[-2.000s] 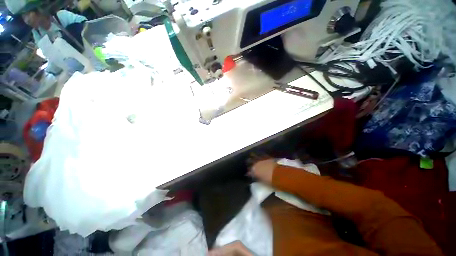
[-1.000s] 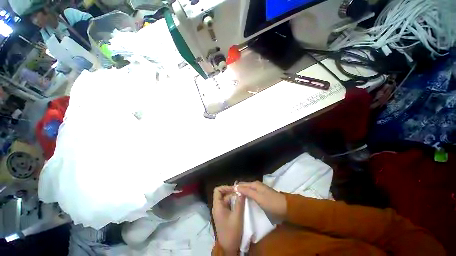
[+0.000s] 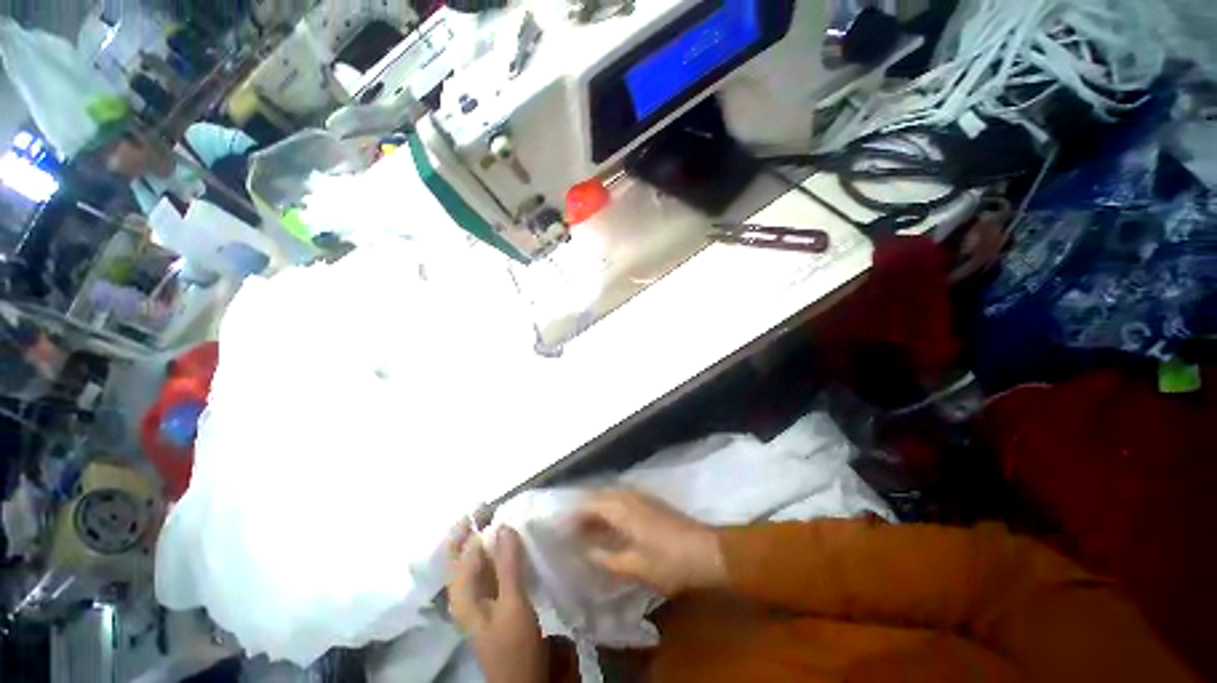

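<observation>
A white fabric piece (image 3: 747, 476) lies over the lap below the table's front edge. My left hand (image 3: 491, 600) has its fingertips on the cloth's edge near the table corner. My right hand (image 3: 645, 540) is on the same cloth, a little to the right, and is blurred. A large white garment pile (image 3: 320, 467) covers the left of the table. The sewing machine (image 3: 534, 107) stands behind, with a green edge and a blue lit display. A small red piece (image 3: 586, 202) sits by the needle area, where glare hides detail.
Dark red-brown thread snips (image 3: 771, 238) lie on the table (image 3: 694, 320) right of the plate. White strips (image 3: 1001, 67) and black cables (image 3: 894, 167) are at the back right. Blue patterned cloth (image 3: 1108, 267) lies at right. A red bag (image 3: 174, 427) is left of the pile.
Both hands have moved from the lap up and left toward the table edge. The cloth is now spread wider between them and the lap. The camera view has tilted and shifted.
</observation>
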